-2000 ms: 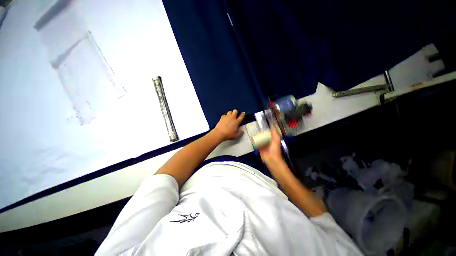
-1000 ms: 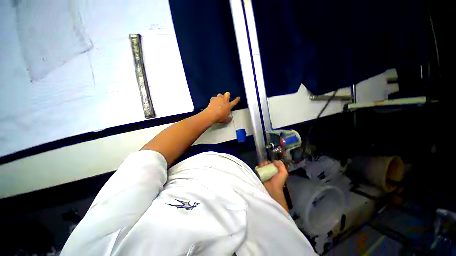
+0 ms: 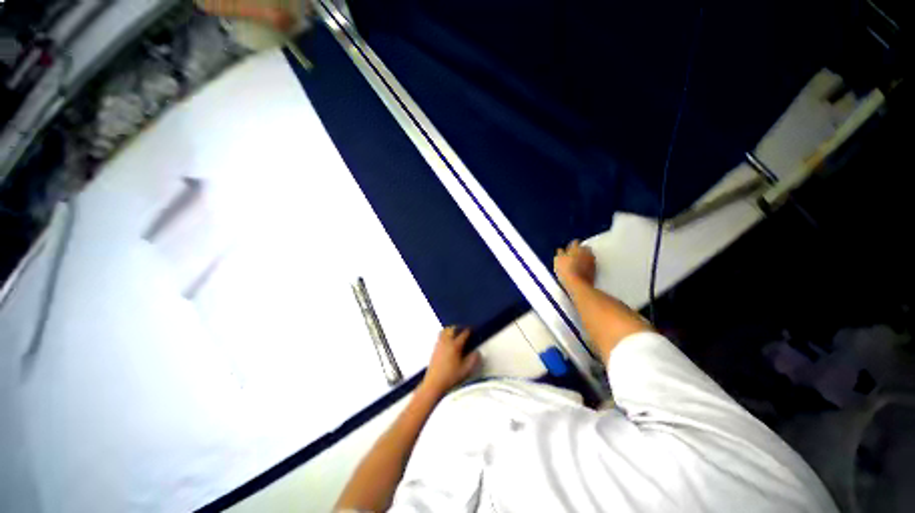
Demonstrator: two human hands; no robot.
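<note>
The navy fabric ply (image 3: 386, 190) lies across the table beside the white marker paper (image 3: 271, 301). The pale metal guide rail (image 3: 451, 180) runs across the fabric, with a blue block (image 3: 553, 361) at its near end. My left hand (image 3: 453, 359) is at the fabric's near edge by the paper's corner; whether its fingers pinch the cloth is unclear. My right hand (image 3: 575, 265) is at the fabric's near edge, right of the rail; its fingertips are too small to read. The cutter is not visible.
A mottled metal bar (image 3: 376, 331) lies on the paper. A black cord (image 3: 662, 210) hangs over the right side. A grey metal rod (image 3: 717, 202) is at the right table edge. Another person's blurred arm (image 3: 251, 12) shows at the far left end of the rail.
My right hand has let go of the cutter handle and moved up to the fabric edge. The cutter has left view. The view has turned, and the far table edge and another person's arm now show.
</note>
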